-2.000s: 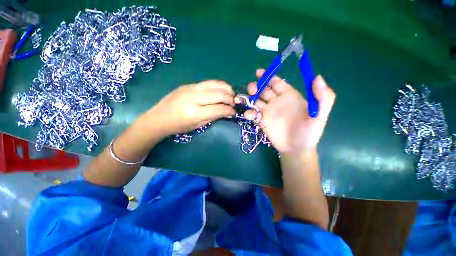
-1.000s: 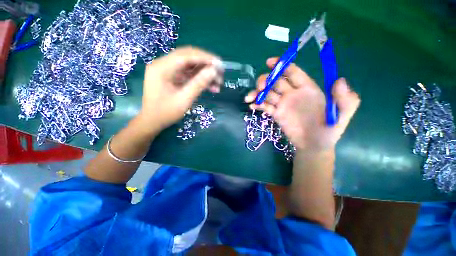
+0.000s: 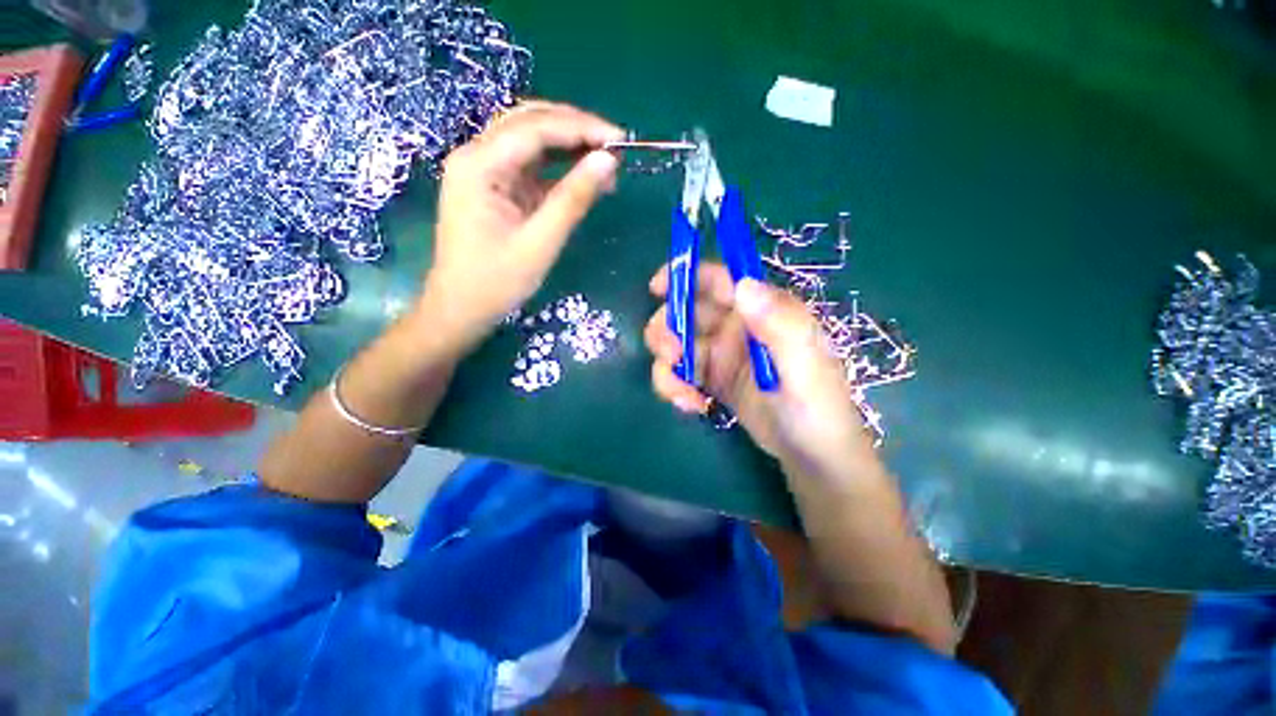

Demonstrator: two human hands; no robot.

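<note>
My left hand (image 3: 511, 210), with a thin bracelet at the wrist, pinches one end of a silver part frame (image 3: 655, 146) between thumb and fingertips above the bench. My right hand (image 3: 742, 350) holds the blue-handled nippers (image 3: 725, 245), jaws pointing up at the frame's far end. Whether the jaws touch or grip the frame is too small to tell. Small cut-off silver parts (image 3: 563, 340) lie in a cluster between and below my hands. Thin bent empty runners (image 3: 870, 350) lie loose beside and partly behind my right hand.
A large heap of silver frames (image 3: 266, 168) covers the bench's left. A salmon-red tray (image 3: 49, 133) and spare blue-handled nippers (image 3: 105, 84) are at the far left corner. A white slip (image 3: 800, 99) lies beyond my right hand. Another silver pile (image 3: 1217, 406) is at right. A red crate (image 3: 112, 392) stands below.
My left hand has raised a silver frame up and away from me. My right hand has moved left and closed the nippers' handles nearer together, bringing the jaws to the frame. More runners show.
</note>
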